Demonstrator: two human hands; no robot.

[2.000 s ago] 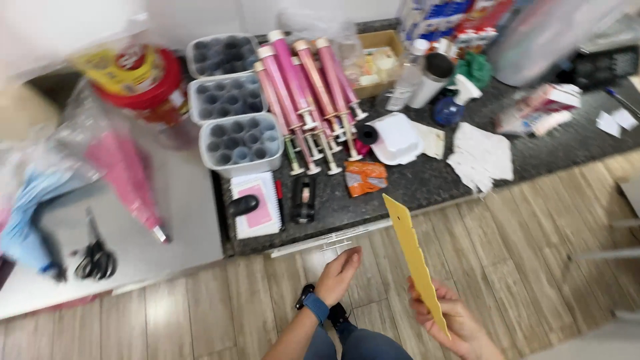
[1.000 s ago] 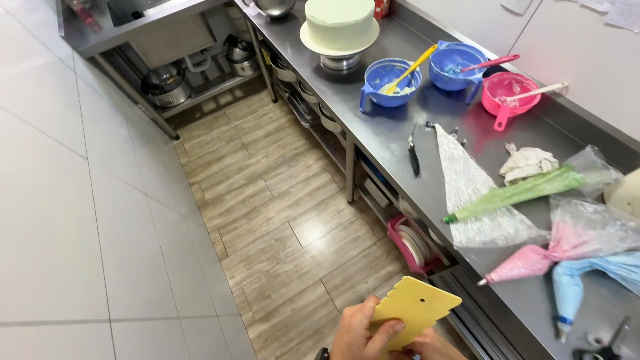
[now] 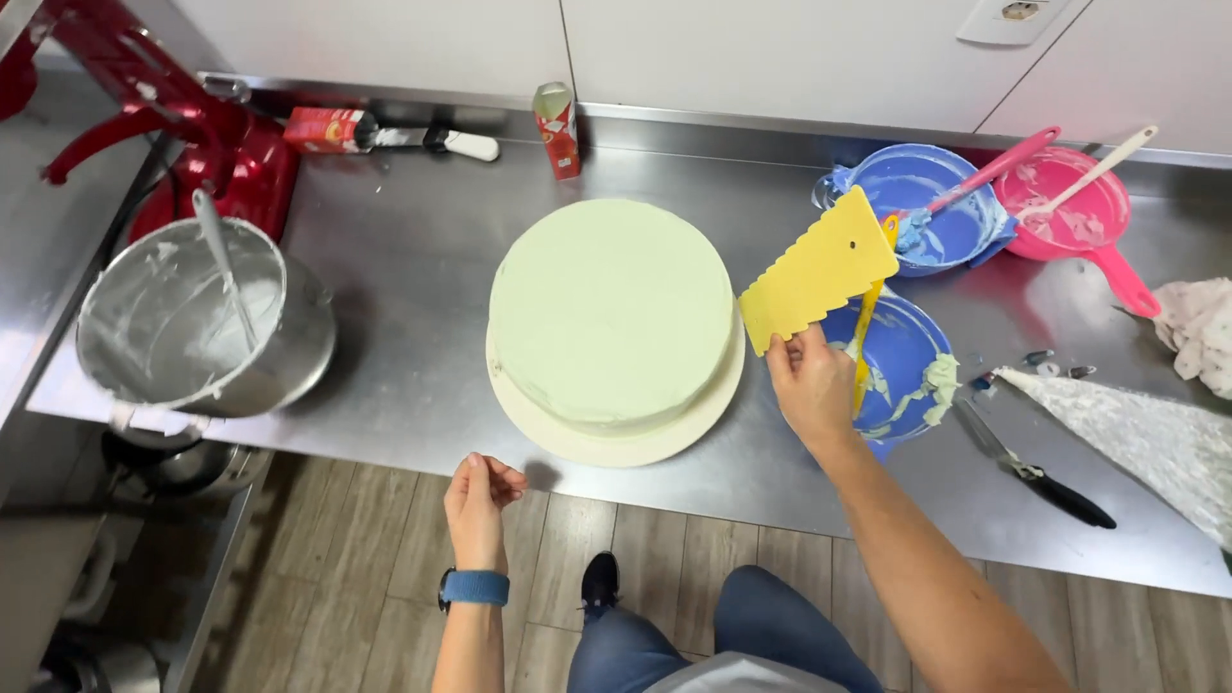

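Note:
A round cake with smooth pale green frosting (image 3: 611,313) stands on a cream-coloured round stand (image 3: 616,450) at the middle of the steel counter. My right hand (image 3: 813,385) grips a yellow plastic cake comb (image 3: 818,265) by its lower edge, just right of the cake. Its scalloped edges slant up and to the right, over part of a blue bowl. My left hand (image 3: 481,505) is at the counter's front edge, below and left of the stand, with its fingers loosely curled and nothing seen in them.
Left are a metal mixing bowl (image 3: 207,318) and a red stand mixer (image 3: 221,144). Blue bowls (image 3: 919,207) (image 3: 890,356), a pink bowl (image 3: 1064,202), a black-handled spatula (image 3: 1059,496) and a piping bag (image 3: 1136,423) lie right. Behind stands a red carton (image 3: 556,135).
The view has swung to the cake. My hands, together at the yellow comb one second ago, are now apart, with only the right one holding it.

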